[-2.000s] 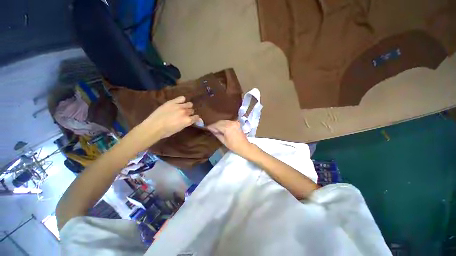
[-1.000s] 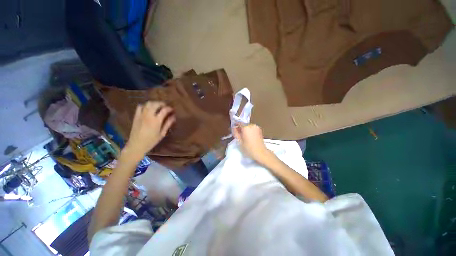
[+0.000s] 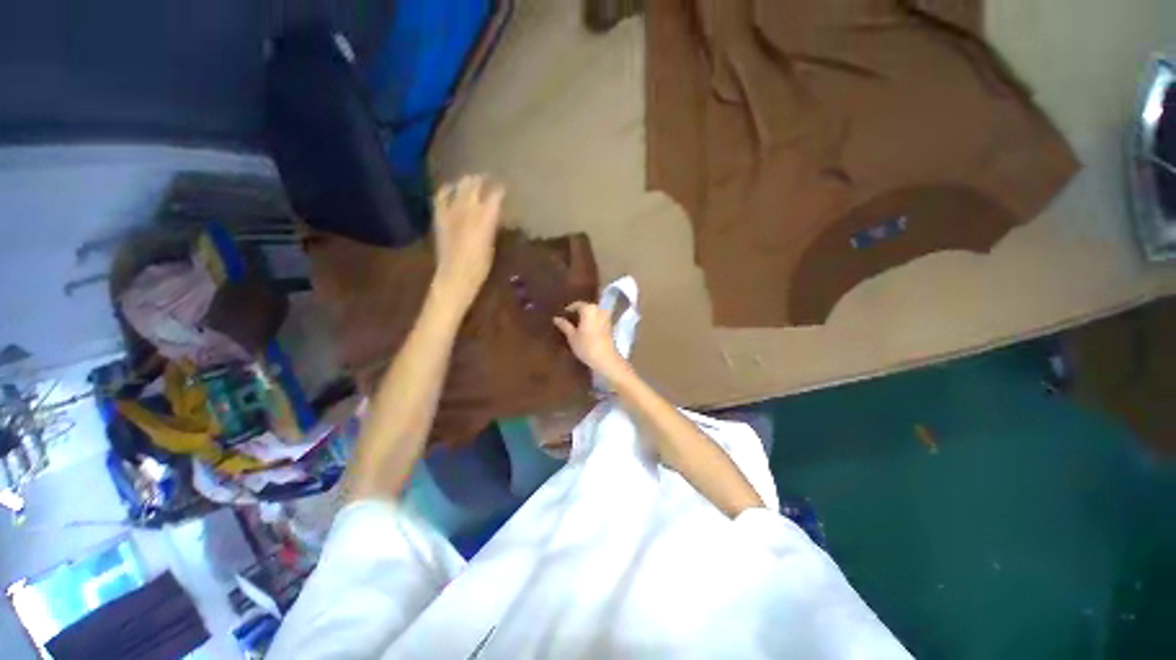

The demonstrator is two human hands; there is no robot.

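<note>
A heap of brown garment pieces (image 3: 484, 342) with small dark marks lies at the table's left end and hangs over its edge. My left hand (image 3: 467, 232) is above the heap's upper edge, blurred, with fingers bent and nothing visible in it. My right hand (image 3: 593, 338) is at the heap's right edge, thumb and a finger apart. A looped white strip (image 3: 624, 310) shows beside and behind it; whether the hand holds it is unclear. Another brown garment piece (image 3: 825, 168) lies flat to the right, with a dark label (image 3: 880, 232) near its curved neckline.
The tan pressing table (image 3: 761, 368) has a dark padded support (image 3: 338, 161) at its left end. A silver-edged iron (image 3: 1154, 161) is cut off at the right edge. Mixed cloths and items (image 3: 219, 387) are piled at left. Brown cloth (image 3: 1128, 374) hangs at far right above the green floor (image 3: 980, 516).
My left hand has moved up and right, over the heap's upper edge. My right hand has shifted slightly left, its fingers spreading from a fist. The view has shifted right, bringing the iron in.
</note>
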